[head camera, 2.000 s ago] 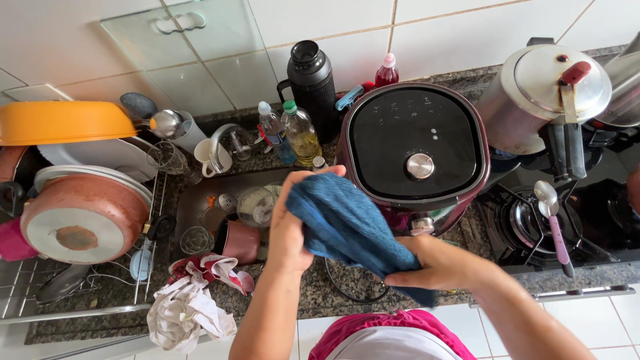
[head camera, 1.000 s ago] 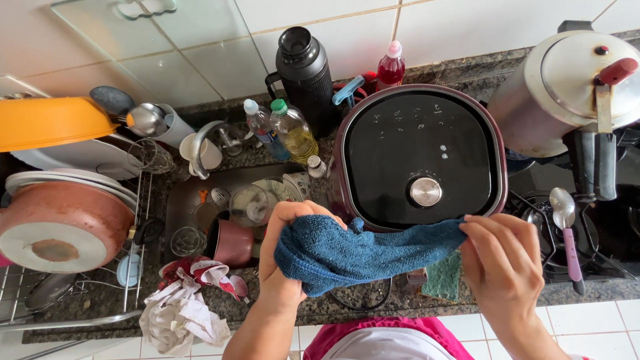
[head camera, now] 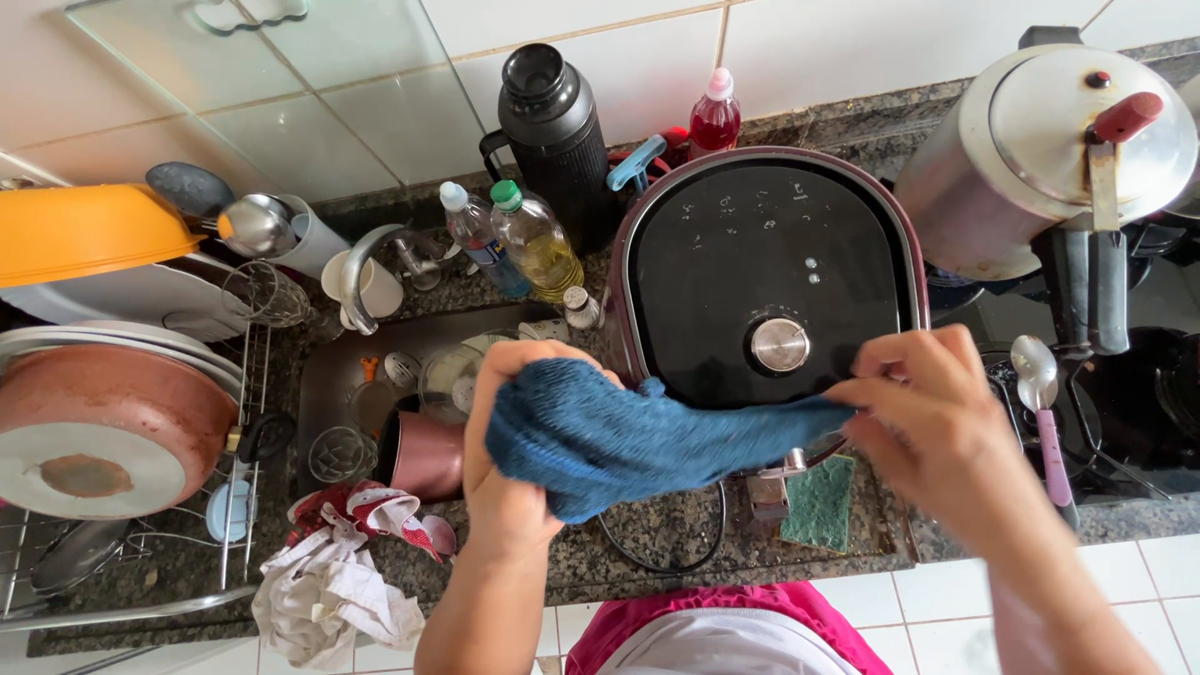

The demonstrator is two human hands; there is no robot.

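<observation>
A blue textured cloth [head camera: 619, 441] stretches between my two hands, above the counter and the front of a dark red and black air fryer [head camera: 731, 253]. My left hand [head camera: 516, 469] grips the bunched, thicker end, in front of the sink. My right hand [head camera: 914, 403] pinches the narrow end at the air fryer's front right, slightly blurred. The fryer's silver knob [head camera: 779, 345] shows above the cloth, while its front handle is partly hidden. On the counter below it lies a green scouring pad [head camera: 817, 503].
Left are a sink [head camera: 323, 375] holding dishes, a loaded dish rack [head camera: 225, 562] and crumpled cloths [head camera: 328, 586]. Bottles [head camera: 539, 244] and a black thermos [head camera: 553, 131] stand behind. A pressure cooker [head camera: 1022, 159] and a spoon with a pink handle [head camera: 1052, 450] are on the stove at right.
Two seconds ago my hands held the cloth closer together; my right hand then moved right, drawing it out between them. The bunched end remains in my left hand.
</observation>
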